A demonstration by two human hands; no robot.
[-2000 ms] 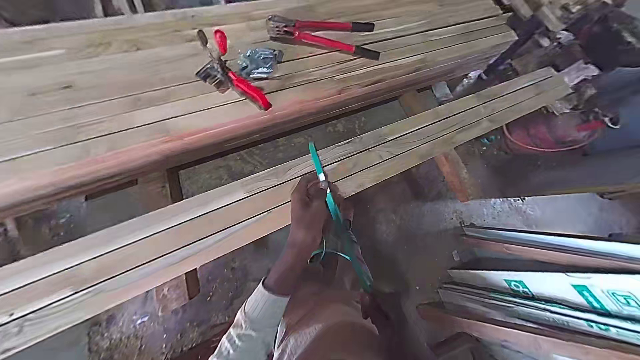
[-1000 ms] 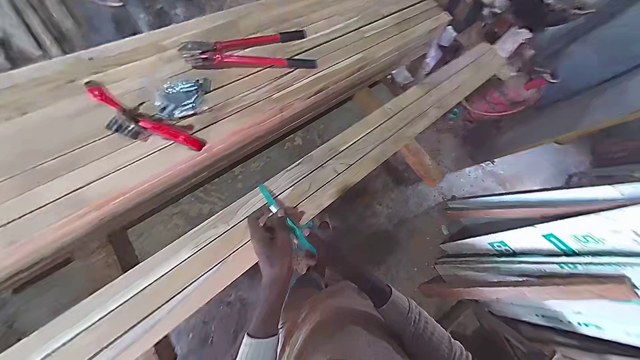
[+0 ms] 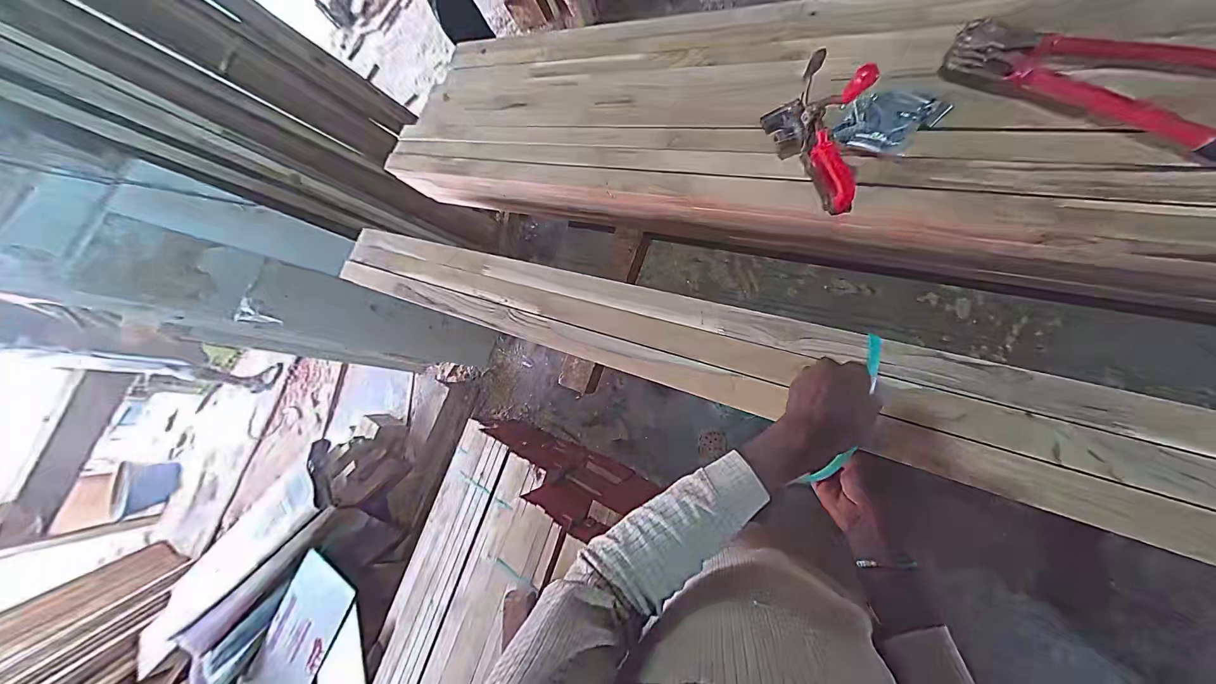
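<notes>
A green plastic strap (image 3: pixel 874 353) runs across a narrow bundle of wooden planks (image 3: pixel 665 328). My left hand (image 3: pixel 828 408) is closed on the strap at the top of the planks. Below the near edge of the bundle, my right hand (image 3: pixel 852 499) is beside the strap's lower part, its fingers curled upward; the grip there is partly hidden. On the wide plank stack (image 3: pixel 617 123) beyond lie a red-handled strapping tool (image 3: pixel 825 152), a clear plastic bag of metal seals (image 3: pixel 883 122) and a red-handled cutter (image 3: pixel 1064 81), probably bolt cutters.
Across the gap beyond the bundle is the wide stack's edge. A grey concrete ledge (image 3: pixel 294 285) stands by the bundle's left end. More strapped planks (image 3: pixel 465 532) lie below left, near a leaning board (image 3: pixel 304 617) bearing writing. Long timbers (image 3: pixel 218 76) fill the upper left.
The view has swung strongly to the left. My hands, close together on the strap one second ago, are now apart, left above right. The strapping tool and cutter remain on the wide stack.
</notes>
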